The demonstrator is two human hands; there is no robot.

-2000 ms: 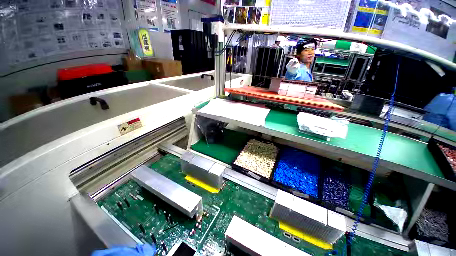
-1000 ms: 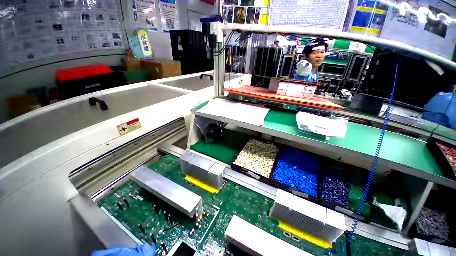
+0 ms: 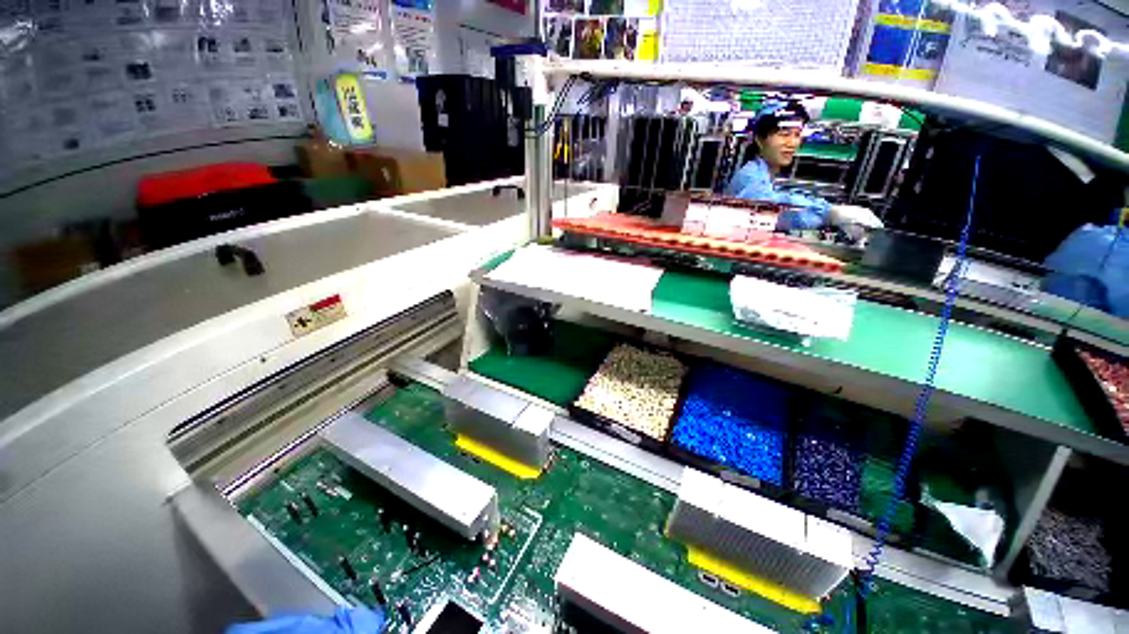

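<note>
A large green circuit board (image 3: 532,495) lies flat at the front. A long silver heatsink (image 3: 409,473) lies along its left part, and another pale bar (image 3: 644,592) is cut off by the bottom edge. Two finned heatsinks (image 3: 499,419) (image 3: 758,530) stand on the board, with yellow strips at their bases. Small upright components (image 3: 375,585) stand on the left end. A dark-screened part (image 3: 449,618) is at the bottom edge. Light blue cloth, a glove or sleeve (image 3: 310,622), is cut off at the bottom left; I cannot tell which hand it is, nor see fingers or a hold.
A white machine housing (image 3: 112,409) is at left. Black bins hold cream parts (image 3: 633,386), blue parts (image 3: 731,424) and dark purple-blue parts (image 3: 828,471). A coiled blue cord (image 3: 922,409) hangs at right. A white bag (image 3: 792,307) lies on the green shelf. A person (image 3: 778,167) is opposite.
The person opposite has lowered the raised gloved hand and now reaches to the right. The blue cloth and the things on the board have not visibly moved.
</note>
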